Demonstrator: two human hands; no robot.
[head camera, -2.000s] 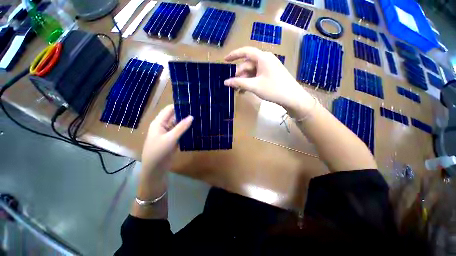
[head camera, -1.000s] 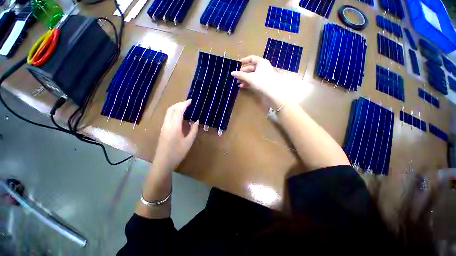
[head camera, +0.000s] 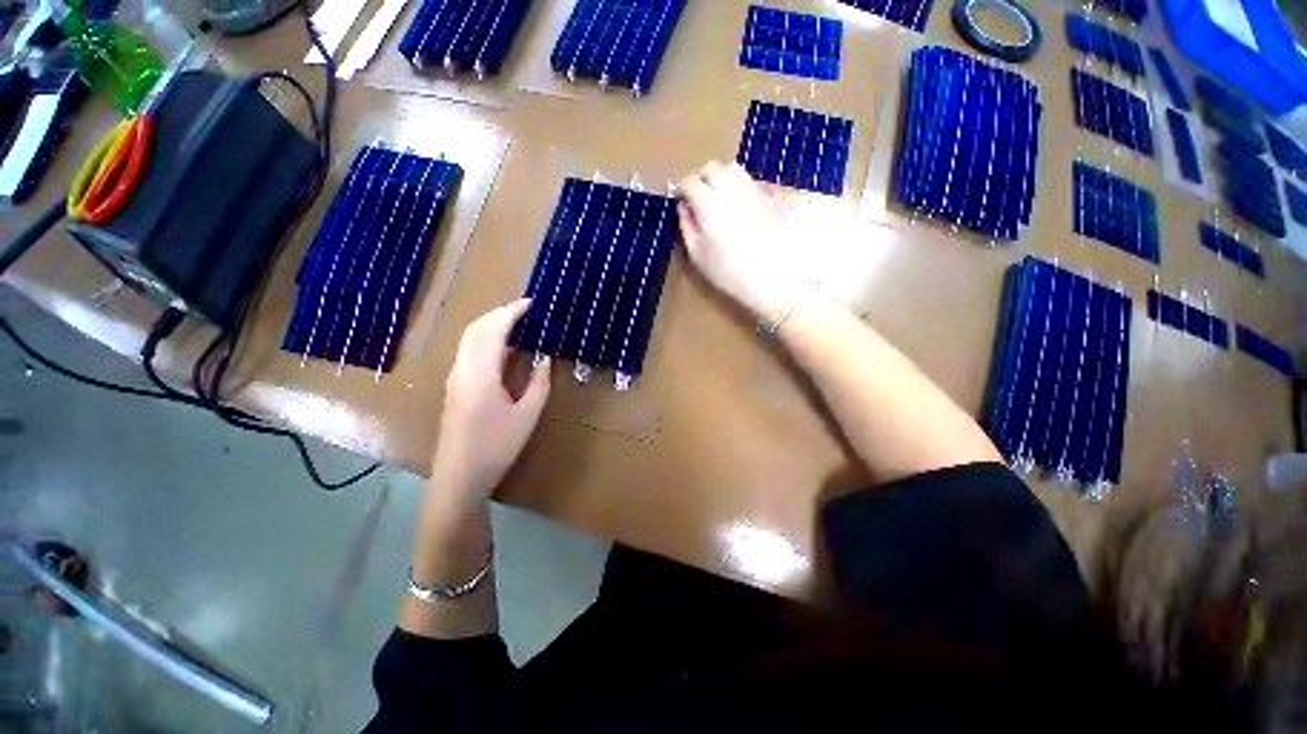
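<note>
A dark blue-black cell stack (head camera: 599, 280) with silvery lengthwise lines lies flat on the tan table in front of me, ribbon ends sticking out at its near and far edges. My left hand (head camera: 495, 387) holds its near left corner, with the thumb at the near edge and fingers along the left side. My right hand (head camera: 734, 237) is at its far right corner, fingertips against the edge. The fingers partly hide both corners. A faint clear sheet outline shows on the table (head camera: 688, 495) just below the stack.
Another cell stack (head camera: 376, 258) lies left, beside a black box (head camera: 208, 194) with cables and an orange-yellow loop (head camera: 112, 169). More stacks (head camera: 968, 144) (head camera: 1064, 370) and small cut cells (head camera: 796, 146) lie right and further back. A tape roll (head camera: 996, 26) and blue tray (head camera: 1244, 50) are at the far right.
The cell piece held up two seconds ago is down, and the stack lies on the table. My right hand has moved slightly from the stack's right side to its far right corner.
</note>
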